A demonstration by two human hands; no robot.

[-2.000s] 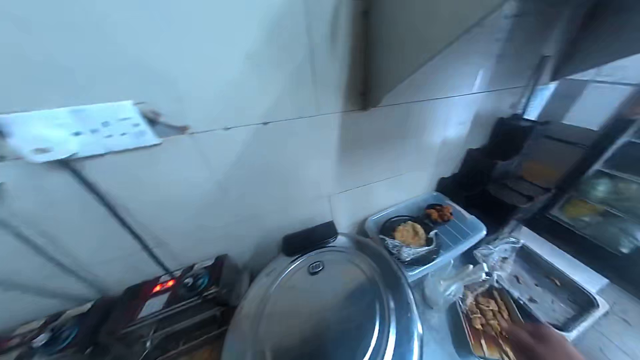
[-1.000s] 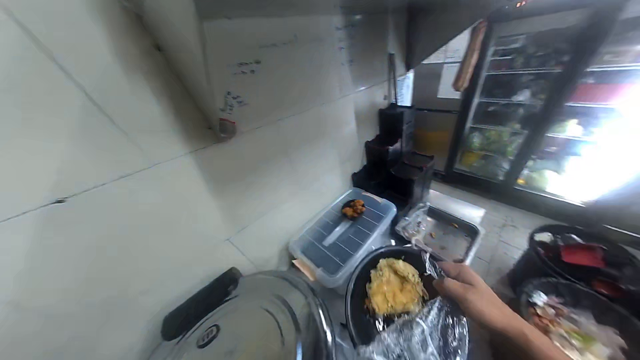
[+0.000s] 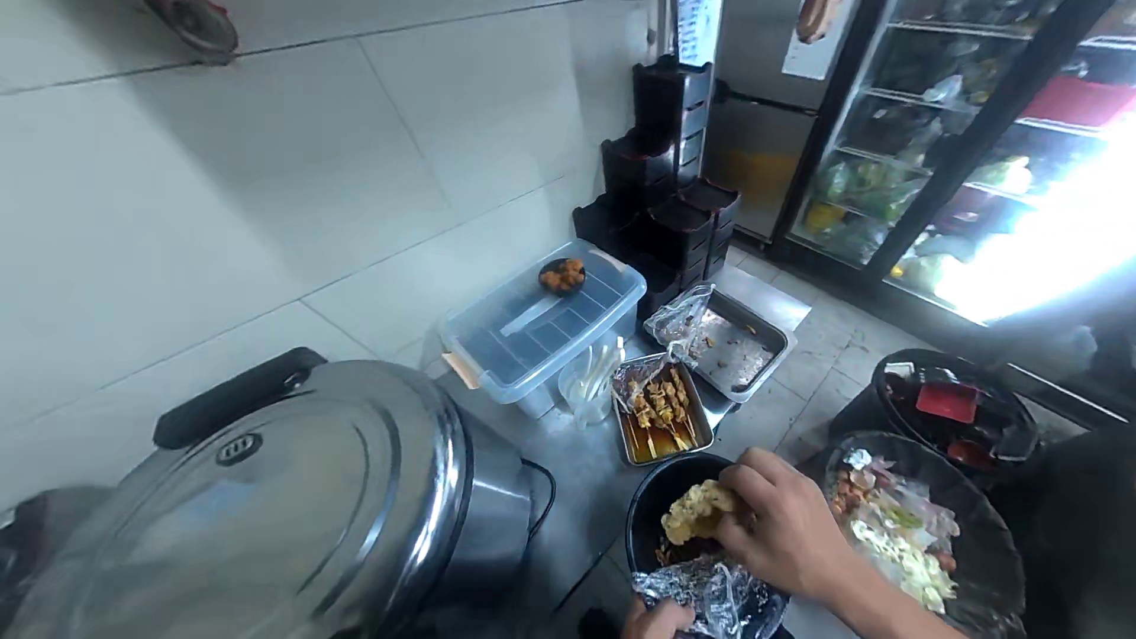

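Note:
At the bottom, right of centre, is a black bowl point(image 3: 635, 524) with dark bits of food inside. My right hand point(image 3: 785, 524) pinches a pale yellow fried piece of food point(image 3: 697, 512) over it. Crumpled clear plastic wrap point(image 3: 701, 590) covers the near part of the bowl. My left hand point(image 3: 658, 619), partly cut off by the lower frame edge, holds the wrap at the bowl's near side. Just beyond the bowl lies a metal tray point(image 3: 708, 437) of skewered food in brown liquid.
A large steel pot with a lid point(image 3: 293, 479) fills the left. Behind are a lidded plastic box point(image 3: 497, 342) bearing a small bowl of fried food point(image 3: 563, 276), a metal pan point(image 3: 732, 355) and stacked black bins point(image 3: 679, 213). Waste containers point(image 3: 1003, 524) stand right, glass-door fridges point(image 3: 887, 169) behind.
The black bowl, on the lidded box two seconds ago, is now nearer me, in front of the skewer tray. My right hand has gone from the bowl's rim to the fried piece. The view has swung right.

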